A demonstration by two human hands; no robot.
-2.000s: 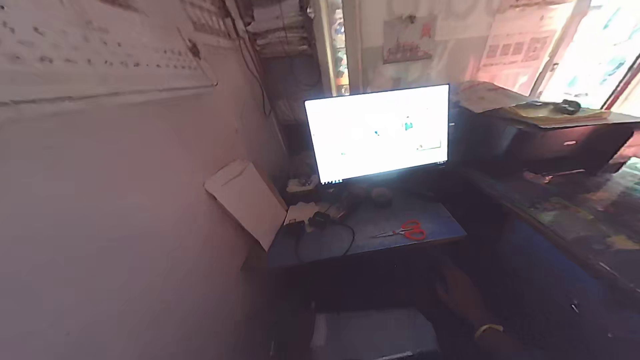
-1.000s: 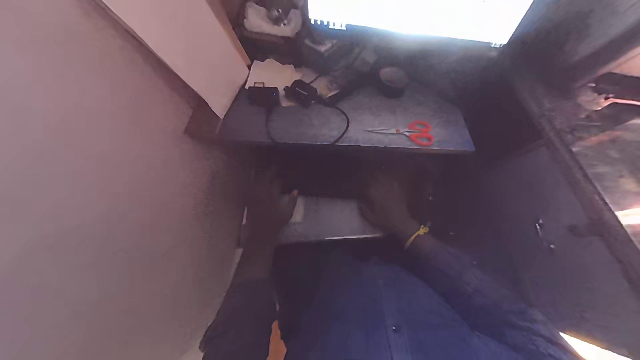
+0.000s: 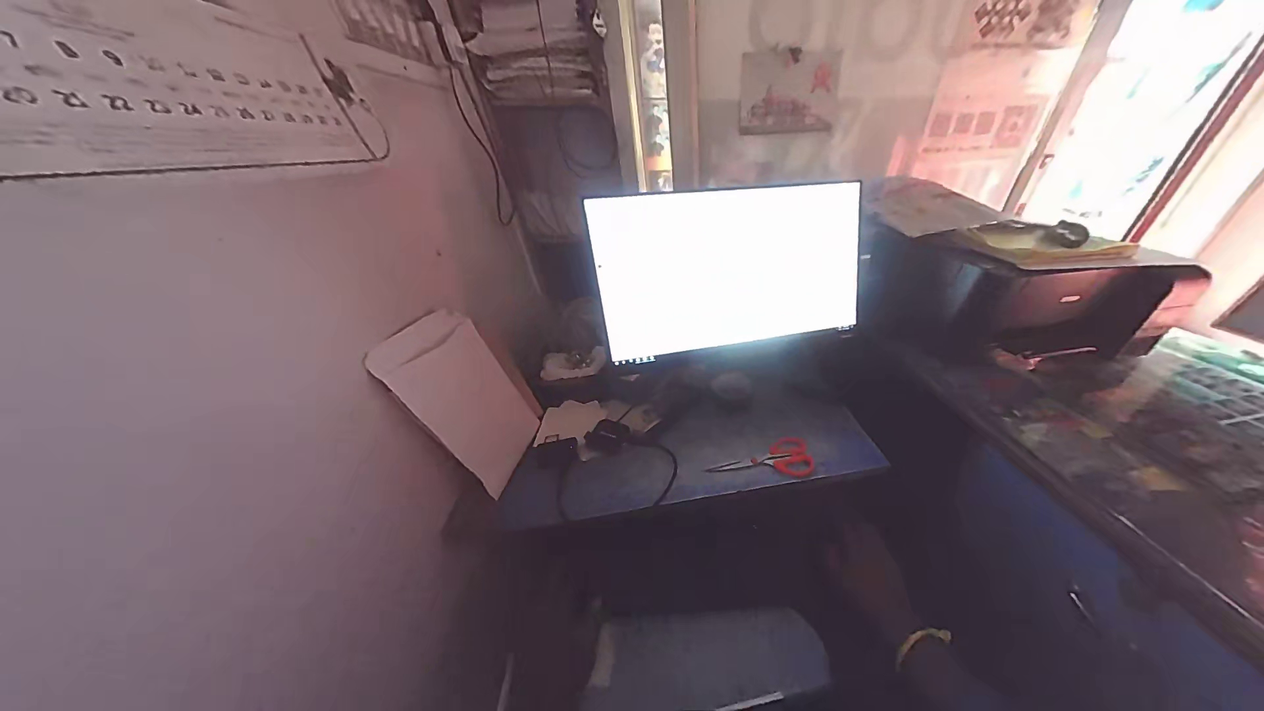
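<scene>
In the dim space below the desk's front edge, my right hand (image 3: 869, 573) reaches forward with a yellow band at the wrist; shadow hides its fingertips and anything under them. My left hand (image 3: 568, 622) is barely visible in the dark at the left, beside a pale-edged flat surface (image 3: 711, 647). Above the hands, red-handled scissors (image 3: 775, 461) lie on the blue desk top (image 3: 721, 474). Left of them are a black cable with a connector (image 3: 607, 434) and some papers (image 3: 568, 423). A lit monitor (image 3: 726, 272) stands at the back, with a roundish object (image 3: 731, 385) before it.
A white envelope or folder (image 3: 459, 395) leans against the left wall. A black printer (image 3: 1066, 296) bearing papers stands on the counter (image 3: 1086, 425) at right. A wall calendar (image 3: 178, 99) hangs upper left, and stacked papers (image 3: 533, 54) fill a shelf behind.
The view has tilted up from the lap and hands to the monitor. Two seconds ago the screen showed small figures; now it is almost blank white. The scissors have stayed in place.
</scene>
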